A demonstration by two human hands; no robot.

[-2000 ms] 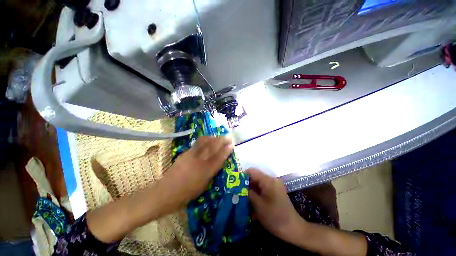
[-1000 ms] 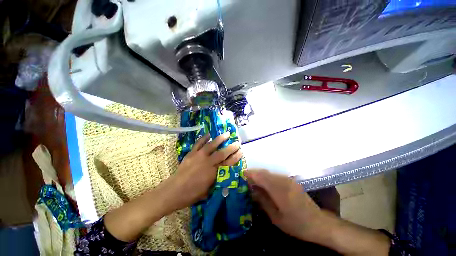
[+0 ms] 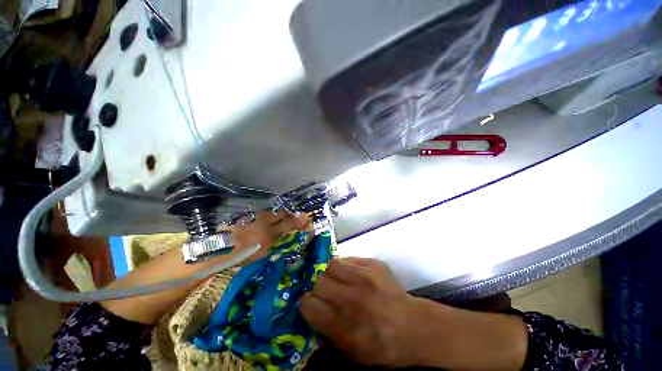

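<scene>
The blue-teal flowered lining (image 3: pixel 250 311) lies below the needle area of the white sewing machine (image 3: pixel 239 80), with the cream straw bag (image 3: pixel 190 319) around its left and lower side. My right hand (image 3: pixel 356 308) grips the lining's right edge with curled fingers. My left hand (image 3: pixel 265 232) is at the lining's upper end, close to the needle area, partly hidden behind the tension knob (image 3: pixel 207 246) and the curved white guard; its fingers touch the cloth, but its exact hold is unclear.
Red-handled snips (image 3: pixel 464 145) lie on the machine bed (image 3: pixel 406 181), partly behind the head. The lit display (image 3: pixel 559 43) is at upper right. The ridged table edge (image 3: pixel 537 268) curves along the right. A dark blue bin (image 3: pixel 635 304) stands at lower right.
The view has shifted, so the machine head fills more of it. My left hand has moved up beside the needle area. The lining and bag are turned and bunched; my right hand has closed on the cloth.
</scene>
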